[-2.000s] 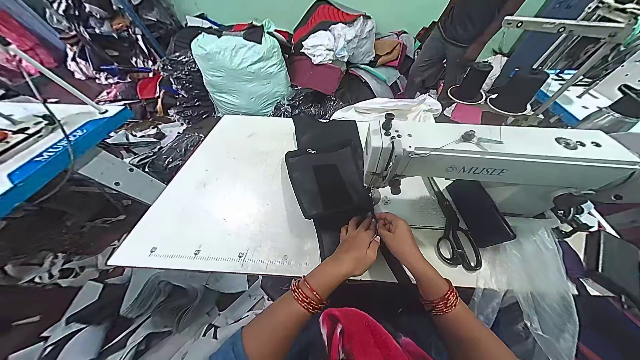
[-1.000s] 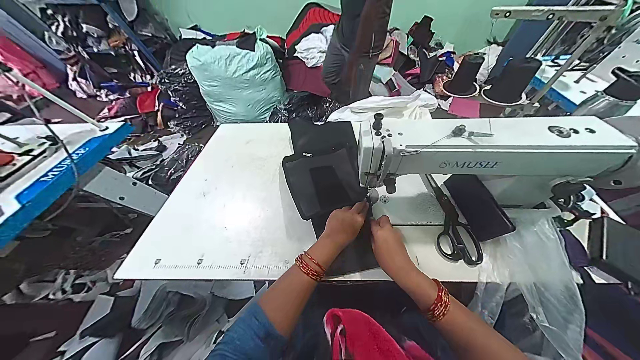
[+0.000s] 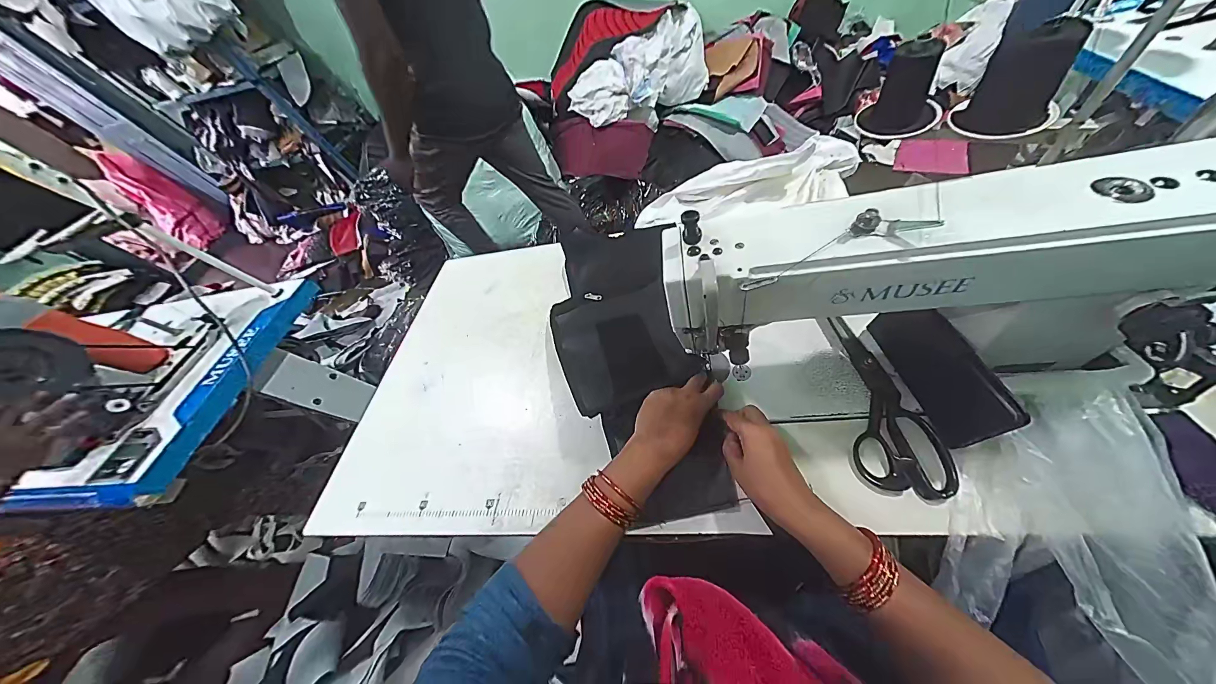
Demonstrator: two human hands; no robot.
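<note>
A black fabric piece with a zipper and a pocket-like panel [image 3: 622,332] lies on the white sewing table, its right edge under the needle area of a white Musee sewing machine [image 3: 855,275]. My left hand [image 3: 673,418] presses on the fabric just in front of the presser foot [image 3: 712,366], fingertips close to it. Slightly right and nearer to me, my right hand [image 3: 760,456] pinches the fabric's right edge between thumb and fingers. The needle tip is too small to make out.
Black-handled scissors [image 3: 902,446] and a dark phone-like slab [image 3: 945,380] lie under the machine arm. Clear plastic sheeting [image 3: 1083,503] hangs over the right front edge. A person [image 3: 456,104] stands behind the table. Another machine table [image 3: 218,380] is at left; thread cones [image 3: 1021,76] stand at the back right.
The person behind the table has moved to the left, now in front of the pale green bag. The fabric's near end lies flatter than two seconds ago. Both hands remain near the presser foot.
</note>
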